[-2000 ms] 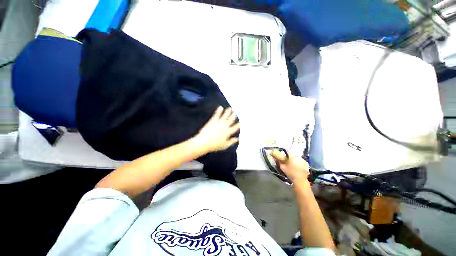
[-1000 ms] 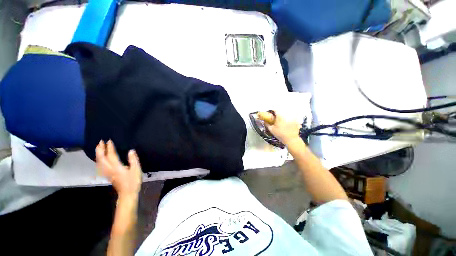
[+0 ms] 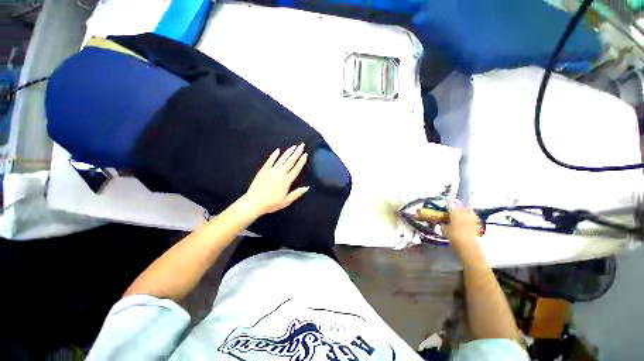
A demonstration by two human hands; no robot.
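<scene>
A black garment [image 3: 219,127] lies over the long blue padded buck [image 3: 106,106], whose rounded left end is bare. A dark blue patch of the pad shows through an opening near the garment's right end. My left hand [image 3: 277,185] lies flat on the garment, fingers spread, just left of that opening. My right hand [image 3: 462,224] holds the wooden handle of the steam iron [image 3: 418,220] at the table's right front part, apart from the garment.
The white-covered table [image 3: 296,42] has a metal-framed window [image 3: 371,76]. A second white surface [image 3: 565,127] is at the right, with a black hose [image 3: 542,120] looping over it. A second blue pad [image 3: 494,35] is at the far side. A small dark object [image 3: 92,175] lies under the near pad's left end.
My left hand has moved from the garment's front left edge onto its right part. The garment lies smoother, with more blue pad bare. My right hand and the iron are farther right and nearer the front edge.
</scene>
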